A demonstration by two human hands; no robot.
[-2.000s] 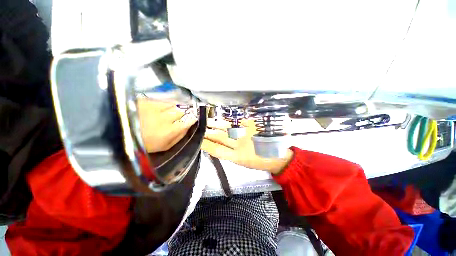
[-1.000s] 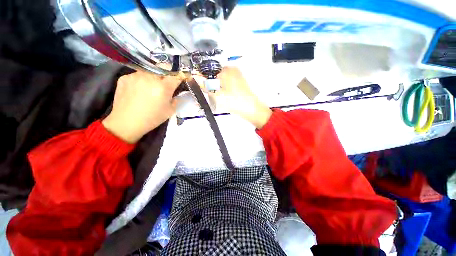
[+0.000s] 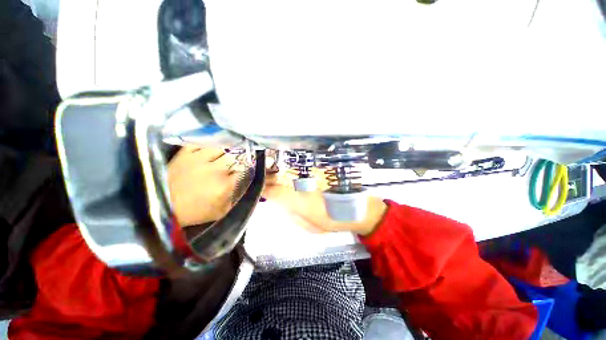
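The white machine head (image 3: 399,66) fills the upper view. Dark brown cloth (image 3: 206,289) lies at left and down towards the lap. My left hand (image 3: 202,186) is on the work left of the needle area, partly behind a large chrome part (image 3: 103,179). A dark toothed strip, likely zipper tape (image 3: 251,189), curves down beside its fingers. My right hand (image 3: 315,207) reaches in from the right, its fingers by the strip, partly behind a grey-capped spring part (image 3: 345,202). The needle and fingertips are hidden or too small to tell, so neither grip is clear.
Scissors with green and yellow loops (image 3: 557,188) are at the table's right. A slim black tool (image 3: 485,165) lies partly behind the head. The white table's front edge (image 3: 312,255) is above my checked lap (image 3: 292,302). Coloured clothes (image 3: 531,269) are below right.
The view has moved close over the machine head, which now hides the lettering and black block. The strip now curves down-left by my left hand instead of hanging straight to the lap.
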